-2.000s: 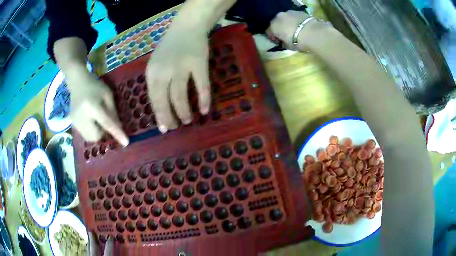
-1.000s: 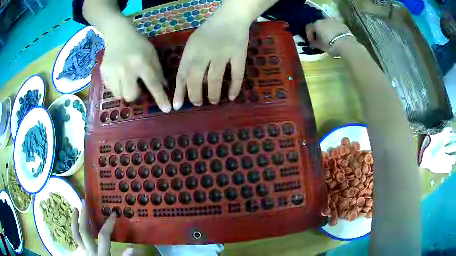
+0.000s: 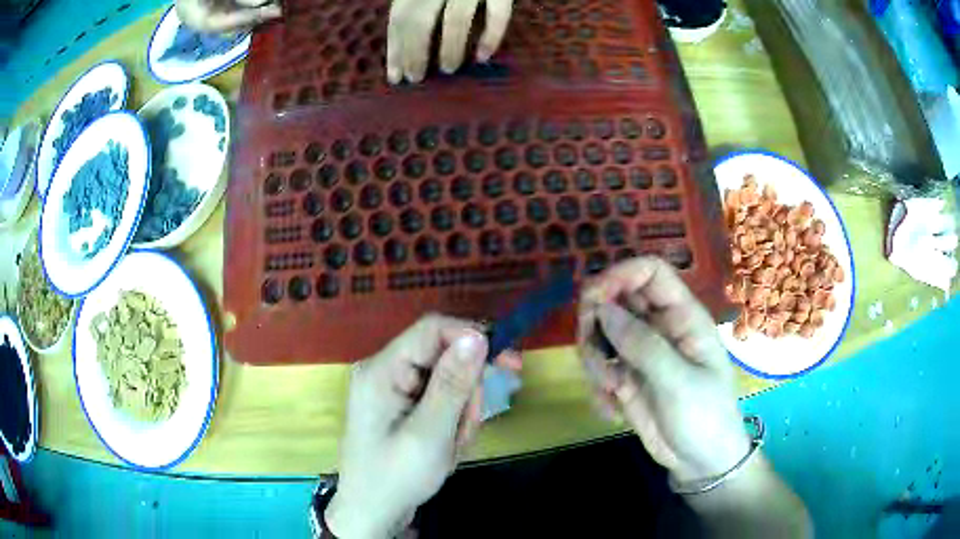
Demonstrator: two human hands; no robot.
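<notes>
The dark-red keyboard tray (image 3: 453,321) lies in front of me, with dark pieces in many of its near holes. My left hand (image 3: 416,395) pinches one end of a dark blue bar piece (image 3: 535,311), held above the tray's near edge. The bar's other end reaches close to the fingertips of my right hand (image 3: 658,363); whether they touch is unclear. My right fingers are curled around something dark, mostly hidden. A small pale scrap (image 3: 499,392) shows beside my left hand.
Orange pieces fill a plate (image 3: 784,258) right of the tray. Yellow (image 3: 137,353), light-blue (image 3: 97,200) and other plates stand left. A dark-filled bowl (image 3: 695,16) is far right. A coworker's hands (image 3: 442,37) are at the tray's far half. A plastic-lined box (image 3: 842,95) and white glove (image 3: 924,244) lie right.
My right hand has come back from the dark pieces at the far right. My left hand has left the tray's near-left corner and holds a bar piece. The coworker's hands have moved apart.
</notes>
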